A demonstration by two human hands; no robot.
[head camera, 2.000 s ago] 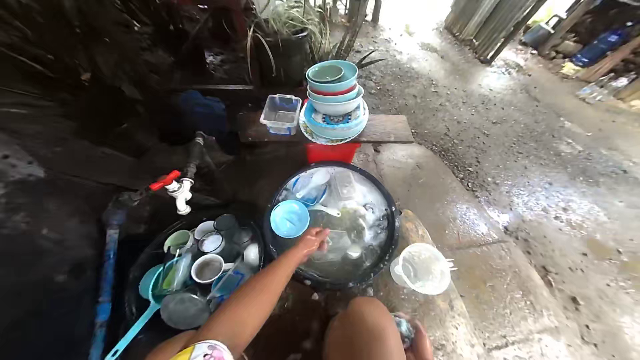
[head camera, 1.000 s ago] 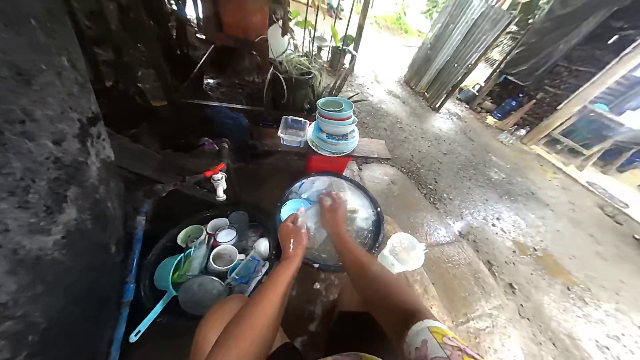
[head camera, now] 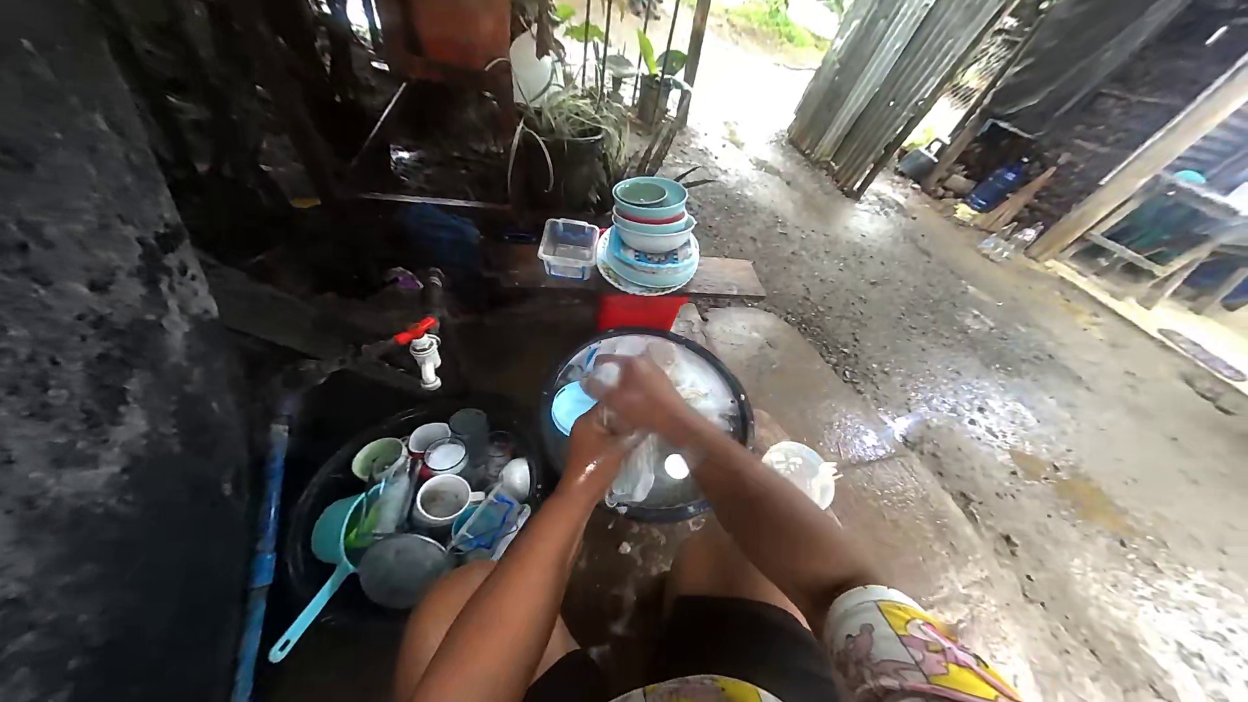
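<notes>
My left hand (head camera: 597, 447) and my right hand (head camera: 639, 390) are close together over a black round basin (head camera: 746, 405) of soapy water. A translucent, wet item (head camera: 636, 473), perhaps a plastic bag or container, hangs below my left hand, which appears to grip it. The right hand is blurred, and whitish foam or a scrubber shows at its fingers; which one I cannot tell. A light blue bowl (head camera: 570, 408) floats at the basin's left side, beside my hands.
Left, a dark tub holds mugs (head camera: 444, 499), glasses and a turquoise dipper (head camera: 310, 614), under a red-handled faucet (head camera: 425, 356). Behind the basin, a wooden plank (head camera: 731, 278) bears stacked bowls (head camera: 653, 229) and a clear container (head camera: 568, 249). A white tub (head camera: 799, 470) stands right.
The right hand, low beside the knee two seconds ago, is now over the basin with the left. Both hands have come together there. The view has shifted.
</notes>
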